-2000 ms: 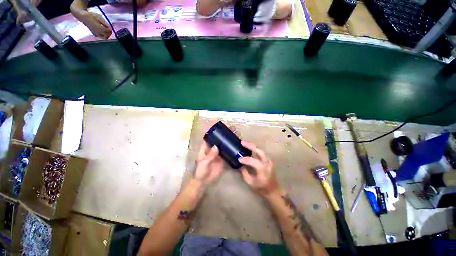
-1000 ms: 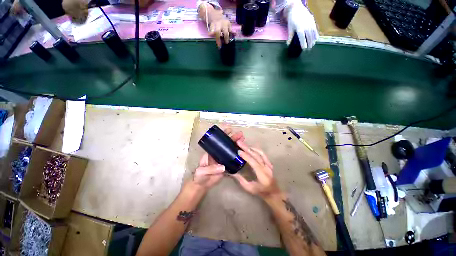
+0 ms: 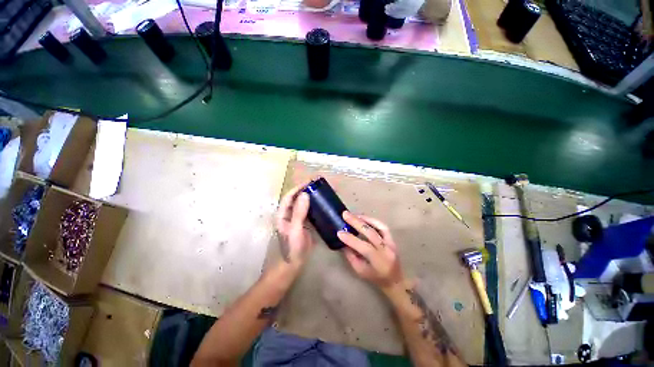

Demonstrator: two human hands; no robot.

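A black cylindrical housing (image 3: 330,213) is held tilted above the brown board, its upper end pointing up and left. My left hand (image 3: 295,228) grips its upper left end and side. My right hand (image 3: 374,251) grips its lower right part, fingers across the side. Both hands are bare. The palms' contact with the underside is hidden.
Cardboard bins (image 3: 79,240) with small parts stand at left. A mallet (image 3: 479,281), a thin pointed tool (image 3: 446,205) and a blue-handled tool (image 3: 543,301) lie at right. Beyond, black housings (image 3: 318,54) stand on the green conveyor (image 3: 430,107). Another person's hands are partly visible at the top.
My left hand has moved up to the housing's upper end. The view has shifted slightly. The other person's hands have withdrawn from the conveyor, leaving a housing standing there.
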